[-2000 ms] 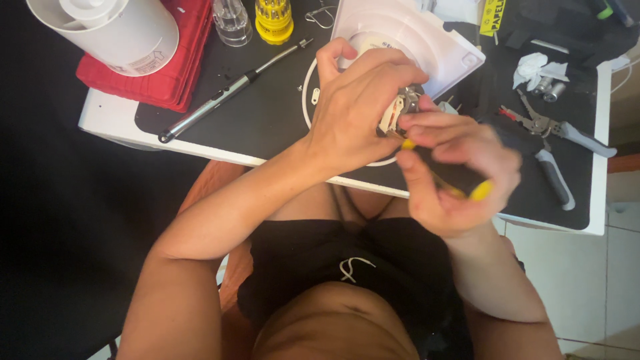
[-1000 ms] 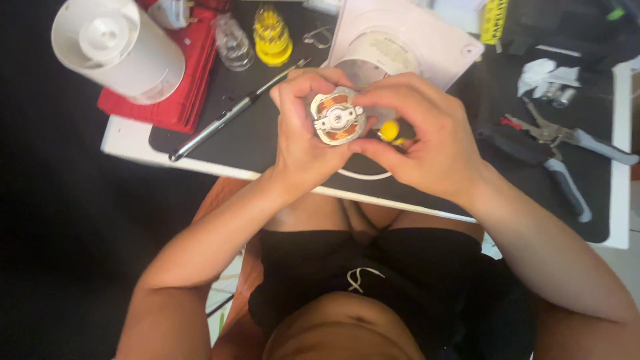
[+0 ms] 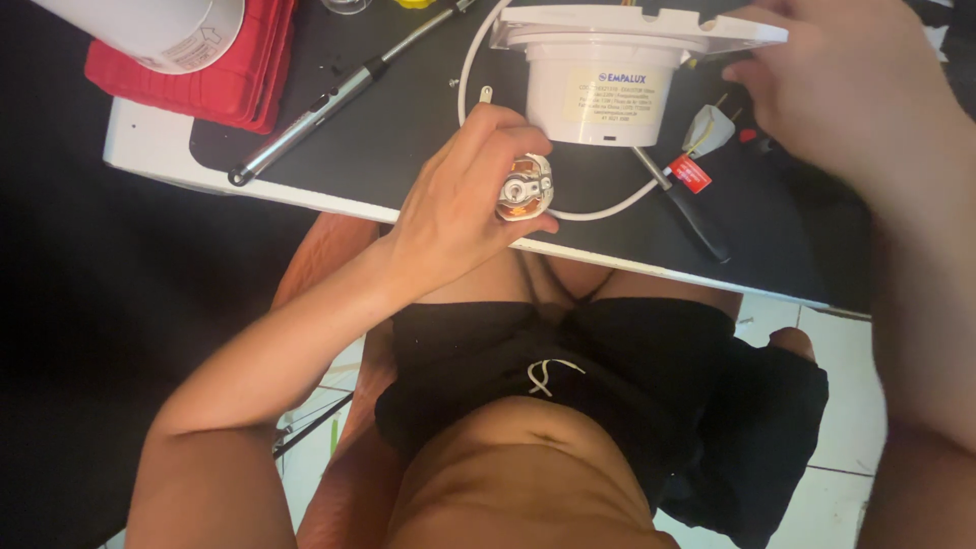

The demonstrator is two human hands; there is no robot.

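My left hand (image 3: pixel 469 183) holds a small electric motor (image 3: pixel 524 187) with copper windings over the table's front edge. Just behind it is a white plastic exhaust fan housing (image 3: pixel 595 95), tilted so that its labelled round body faces me. At the right corner of the housing's square flange, my right hand (image 3: pixel 808 76) has its fingers partly hidden behind the plastic; it seems to grip that corner. A white cable (image 3: pixel 610 212) curves round below the housing. A white plug (image 3: pixel 709 131) with a red tag (image 3: pixel 689 174) lies between the housing and my right hand.
A dark-handled tool (image 3: pixel 698 221) lies near the front edge of the table (image 3: pixel 320 200). To the left, a silver and black pen-shaped tool (image 3: pixel 309 122) lies slanted beside a red case (image 3: pixel 191 91), on which a white cylindrical part (image 3: pixel 175 34) rests. A small metal piece (image 3: pixel 486 94) lies behind my left hand.
My right hand has left the motor and moved to the housing, which is now tilted up. The motor stays in my left hand. The yellow-handled tool seen earlier near my right hand is no longer plainly visible.
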